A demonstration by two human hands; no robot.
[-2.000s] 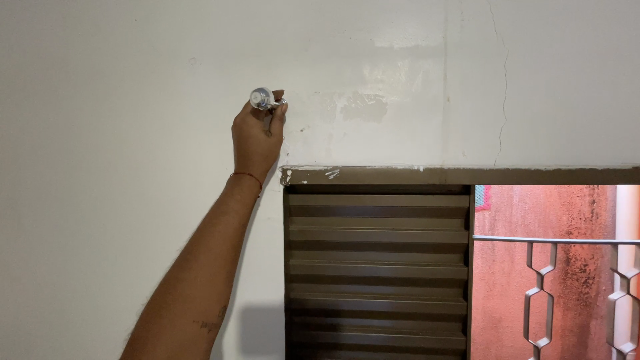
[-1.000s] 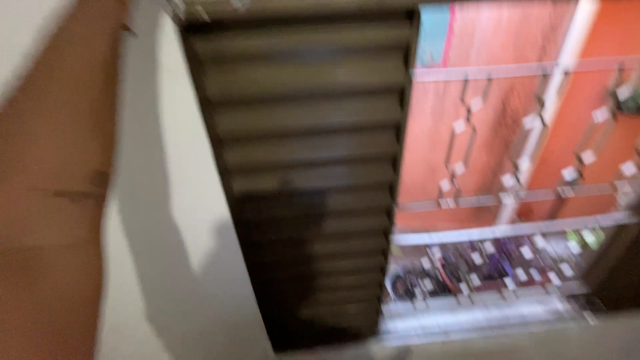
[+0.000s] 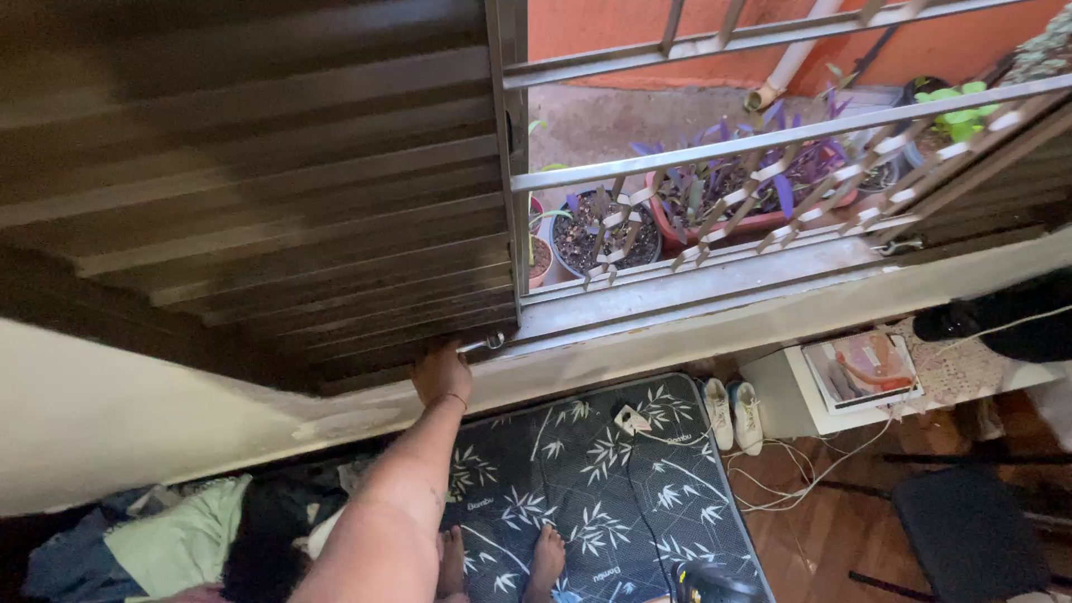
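Observation:
My left hand (image 3: 442, 373) reaches down to the lower edge of a brown louvred metal window shutter (image 3: 335, 226), at the left end of the window sill (image 3: 670, 289). A small shiny metal piece (image 3: 481, 342), perhaps a latch, sticks out beside its fingers. The fingers are in shadow, so whether they grip it cannot be told. A cord is around the wrist. My right hand is not in view. At the bottom edge, a black and yellow power tool (image 3: 716, 584) is partly cut off, close to my feet.
A metal grille (image 3: 720, 146) crosses the opening, with potted plants (image 3: 754, 188) outside. Below lie a bamboo-print mat (image 3: 586, 486), a power strip (image 3: 632, 419), loose white cables and white shoes (image 3: 745, 414). Clothes (image 3: 180, 532) are heaped left; a low shelf (image 3: 808, 394) and black chair (image 3: 971, 536) stand right.
The view has swung far down. My left hand was on the wall above the shutter, holding a small object with a round, pale end; it is now down at the sill.

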